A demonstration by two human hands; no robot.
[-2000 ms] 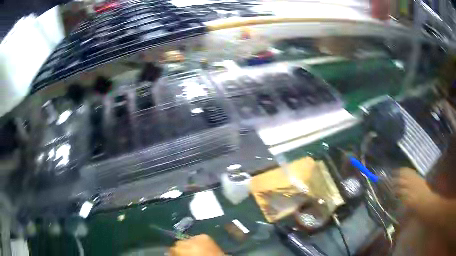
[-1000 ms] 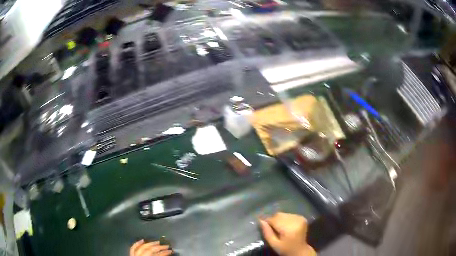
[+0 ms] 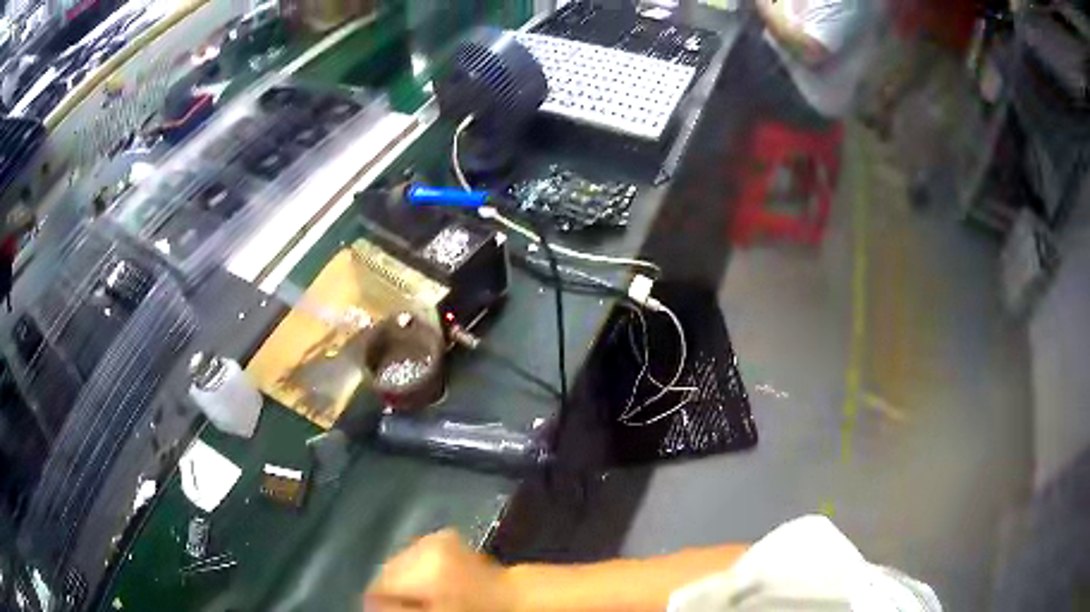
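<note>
My right hand (image 3: 433, 576) is at the bottom edge over the green mat (image 3: 317, 556), its fingers curled and blurred; I cannot tell if it holds anything. Its forearm comes from the right out of a white sleeve. My left hand is out of the picture. Beyond the hand lie a dark cylindrical tool (image 3: 460, 439) and a small brown-and-white block (image 3: 285, 484). White paper (image 3: 209, 476) lies left of the block, with thin tweezers (image 3: 209, 563) nearer the lower left. No phone shows on the visible mat.
White bottle (image 3: 227, 395), round dish of metal wool (image 3: 406, 365) on brown board (image 3: 313, 341), blue-handled soldering iron (image 3: 447, 196) with cables, dark fan (image 3: 496, 78), white gridded tray (image 3: 610, 84). Parts trays stand left. Right of the bench are a red stool (image 3: 789, 185) and a person (image 3: 825, 48).
The view has swung right. The phone on the mat and my left hand have left the picture. The bench edge, floor and red stool have come in.
</note>
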